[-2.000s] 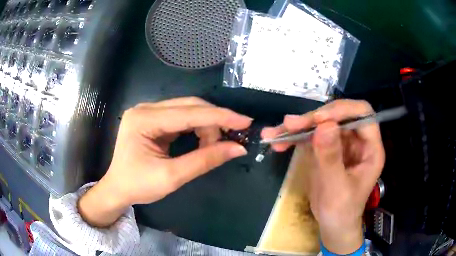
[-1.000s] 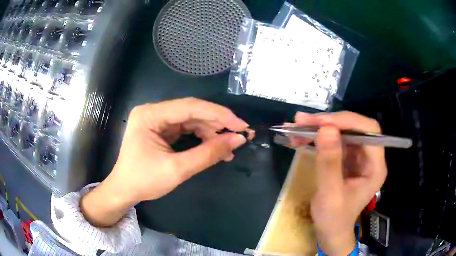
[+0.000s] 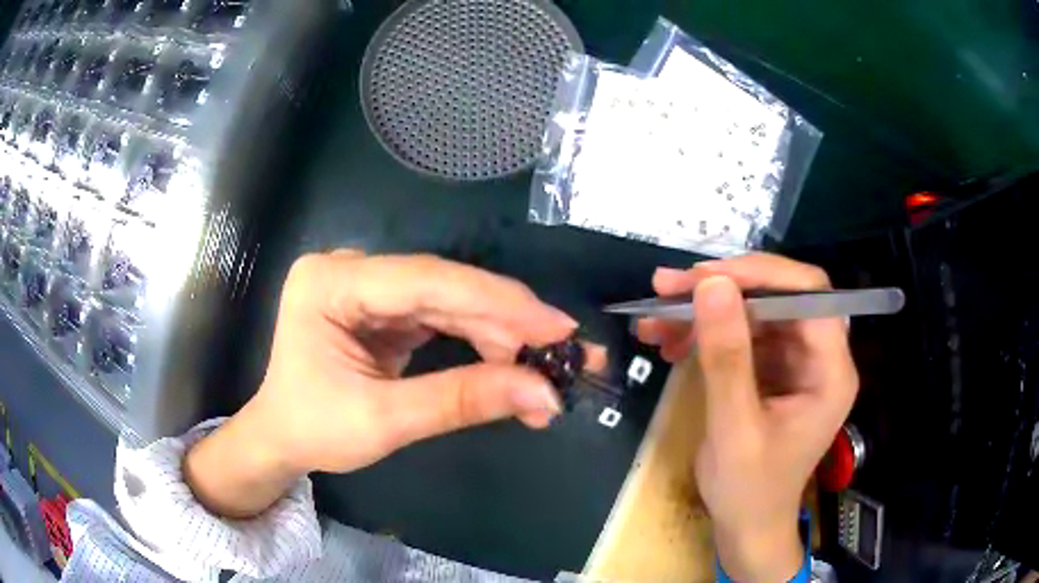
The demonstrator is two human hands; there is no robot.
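Note:
A small black camera module [image 3: 554,360] is held between the fingertips of my left hand [image 3: 393,353]. Thin dark flex tails run from it to the right and end in two small white squares, one at the upper right [image 3: 639,369] and one lower [image 3: 611,418]. My right hand [image 3: 763,387] holds slim grey metal tweezers [image 3: 798,304], pointing left. Their tips are above and to the right of the module, apart from it. I cannot tell if the tips hold anything.
A shiny blister tray [image 3: 103,171] stands at left. A grey perforated disc [image 3: 473,85] and clear bags with white sheets [image 3: 678,159] lie at the far side. A tan board [image 3: 655,507] is by my right wrist. A black box with a red button [image 3: 841,458] stands at right.
The module and its tails are turned, and both white squares now show plainly. The tweezer tips lie level, pointing left, clear of the module. The view has shifted slightly.

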